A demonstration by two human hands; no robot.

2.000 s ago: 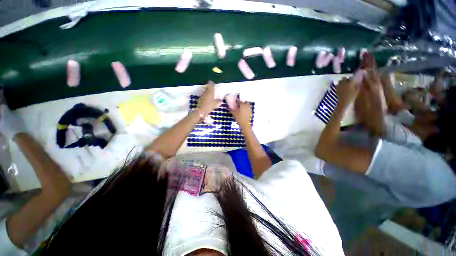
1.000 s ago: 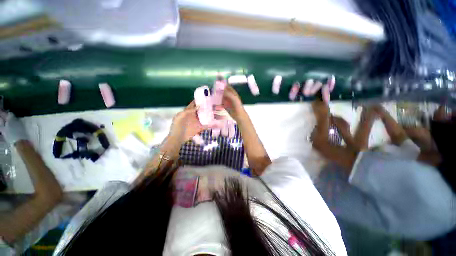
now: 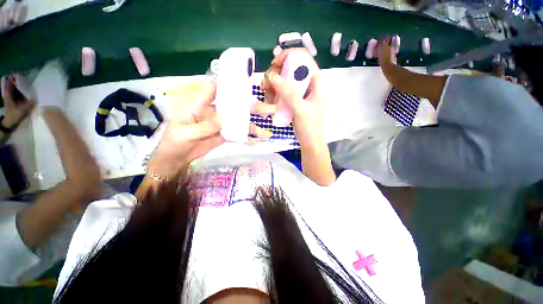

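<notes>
My left hand (image 3: 193, 127) holds a pale pink to white device housing (image 3: 234, 98) upright, close to the camera, with a dark oval spot near its top right edge. My right hand (image 3: 303, 101) holds a second pale pink housing (image 3: 289, 89), tilted, with a round dark spot near its top end. The two housings are side by side with a gap between them. The sheet with rows of dark dots (image 3: 282, 134) lies on the white table behind and below my hands, which partly hide it.
Several pink housings lie on the green conveyor belt (image 3: 178, 29). A black strap with yellow marks (image 3: 127, 113) lies on the table at left. A person's arm (image 3: 68, 142) is at left. At right, another person's arm (image 3: 411, 82) reaches to the belt above a second dot sheet (image 3: 402, 107).
Both hands have come from the dot sheet and belt side up nearer the camera, each now with a housing raised. The view has tilted, and the neighbour's arm at right now reaches to the belt.
</notes>
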